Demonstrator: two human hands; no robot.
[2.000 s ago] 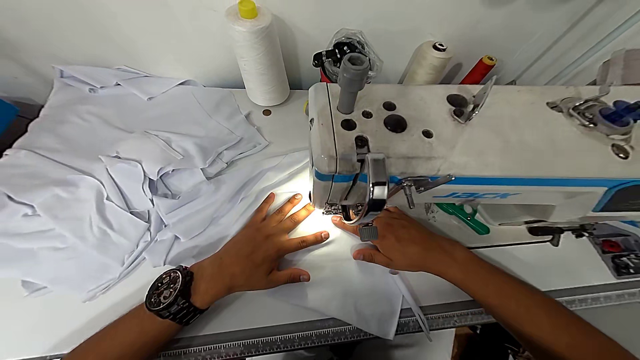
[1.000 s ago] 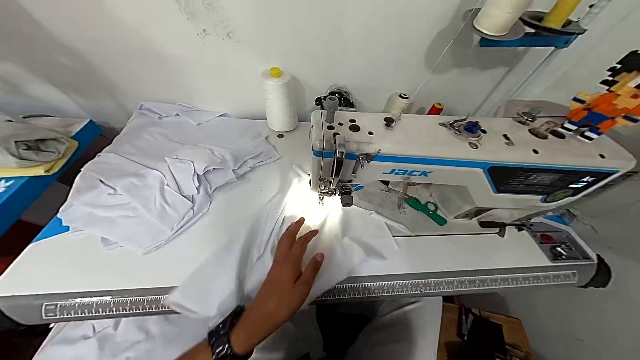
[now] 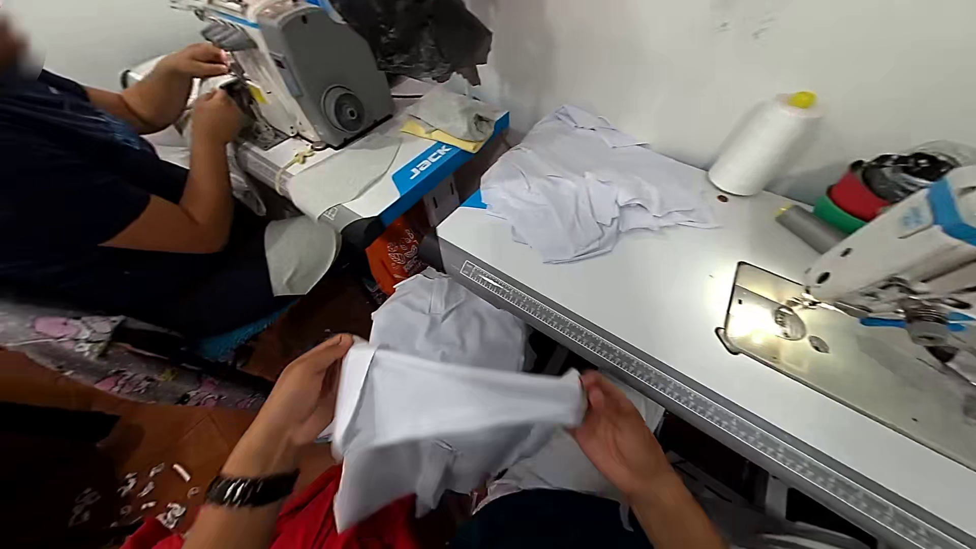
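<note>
Between my two hands a white fabric piece [image 3: 457,400] is held up in front of the table edge, over my lap. My left hand [image 3: 309,389], with a dark watch band at the wrist, grips its left end. Its right end is pinched in my right hand [image 3: 614,427]. The sewing machine [image 3: 900,244] stands at the right, its lamp lighting the bare needle plate [image 3: 785,320]. A heap of white cloth [image 3: 587,187] lies on the white table [image 3: 610,282].
A co-worker's hands [image 3: 206,91] are at another sewing machine [image 3: 328,76], upper left. More white cloth [image 3: 450,324] hangs below the table edge. A thread cone [image 3: 762,145] stands by the wall. Scraps [image 3: 168,496] lie on the floor.
The view has swung far to the left. The white piece that lay under the needle, beneath my hand, is now off the table and held between both hands. My right hand has come back into view.
</note>
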